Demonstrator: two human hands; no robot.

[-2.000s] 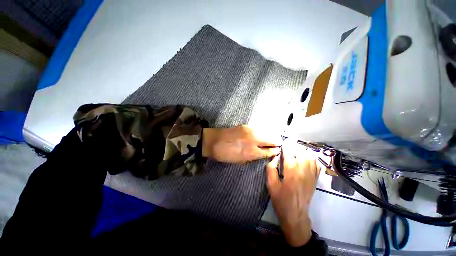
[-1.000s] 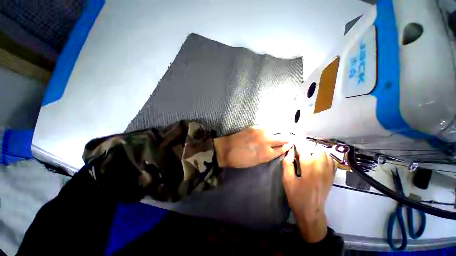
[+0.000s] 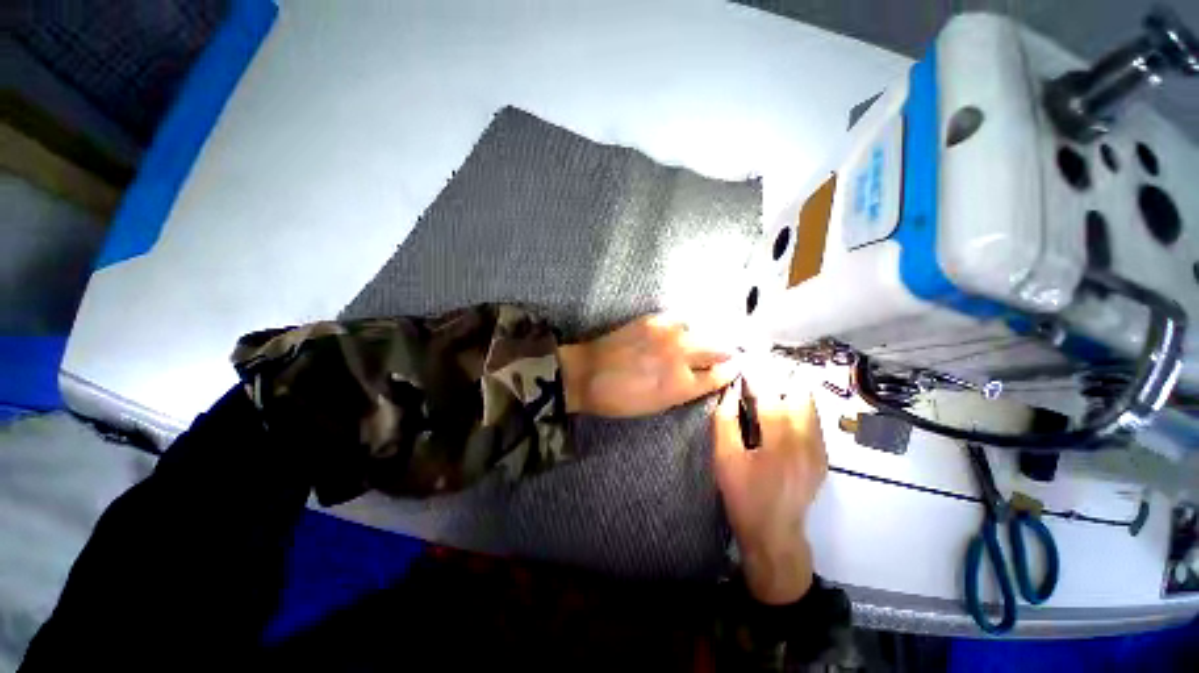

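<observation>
The grey ribbed cut panel (image 3: 526,210) lies on the white table under my left forearm, its right side reaching the lit needle area. My left hand (image 3: 638,368) lies on the panel, fingertips at its edge near the needle. My right hand (image 3: 773,454) is just right of it, fingers bent at the panel's edge, with a narrow dark strip (image 3: 750,416) showing at its fingers. The fingertips of both hands nearly meet. Glare hides the needle, the presser foot and the exact finger contact.
The white and blue sewing machine head (image 3: 842,283) stands over the right side. Scissors with blue handles (image 3: 1010,546) lie right of my right hand, beside a small black object (image 3: 1044,444). Blue cloth (image 3: 335,565) hangs below the table's front edge.
The view has shifted, showing more of the machine head's right end. Both hands stay close together at the needle. The panel's far corner sits slightly lower in the picture.
</observation>
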